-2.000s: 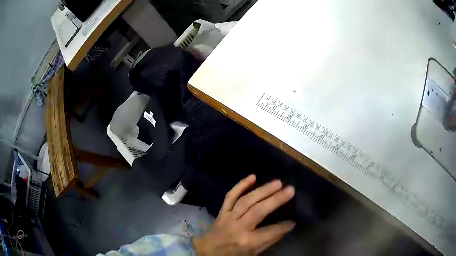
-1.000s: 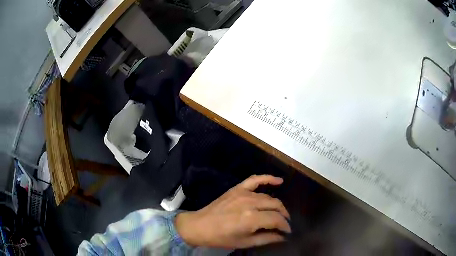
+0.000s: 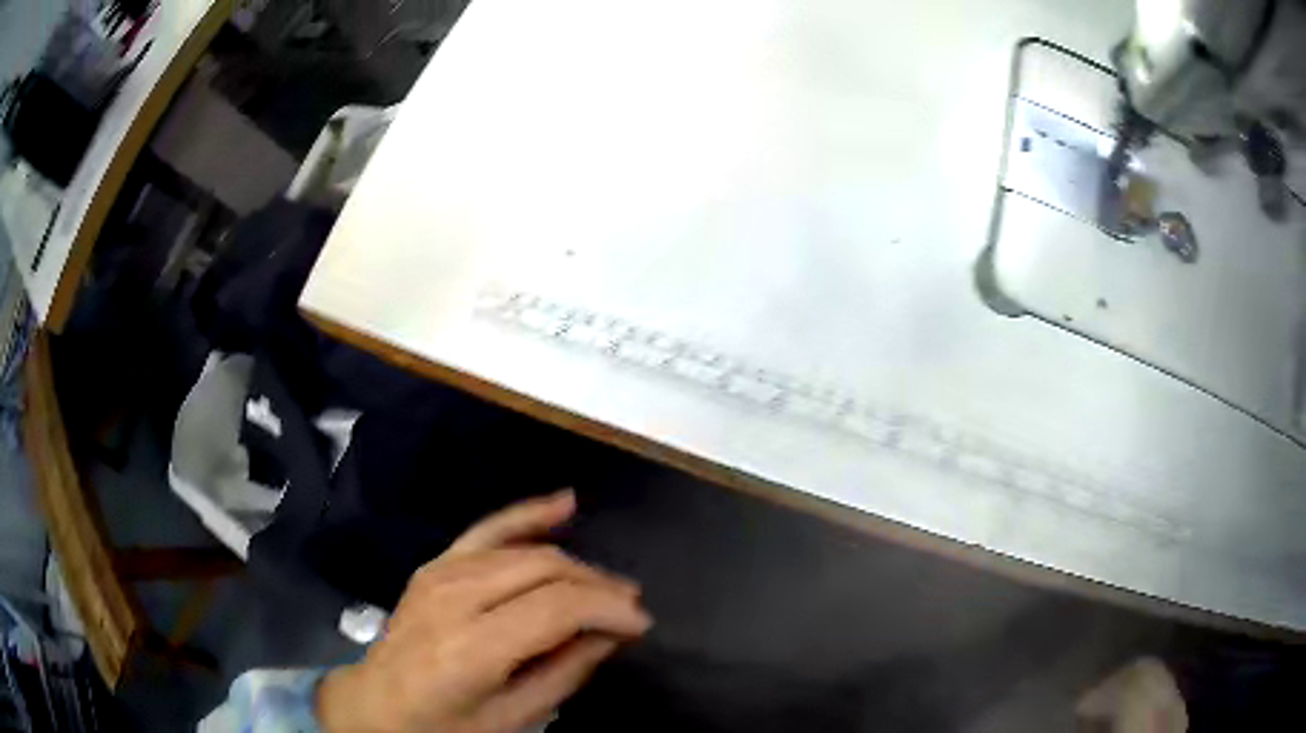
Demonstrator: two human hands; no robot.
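Observation:
My left hand [image 3: 494, 630], bare with a pale checked cuff, is below the table's front edge. Its fingers are slightly bent and apart, with nothing seen in them. Dark garments [image 3: 380, 480] hang over and around a white basket [image 3: 205, 465] left of the table; a small white label shows on the dark cloth. My right hand [image 3: 1139, 702] is small, blurred and cut off by the bottom edge at the right; its fingers cannot be made out.
The white table [image 3: 716, 172] has a wooden front edge and a blurred printed ruler [image 3: 802, 401]. A sewing machine head [image 3: 1196, 65] stands over its bed plate [image 3: 1060, 165] at the upper right. A wooden bench [image 3: 72, 501] and another table [image 3: 136, 158] are at the left.
The view has swung right, so the machine's needle area has come into view. My left hand remains below the table edge with its fingers apart. My right hand has appeared at the bottom right.

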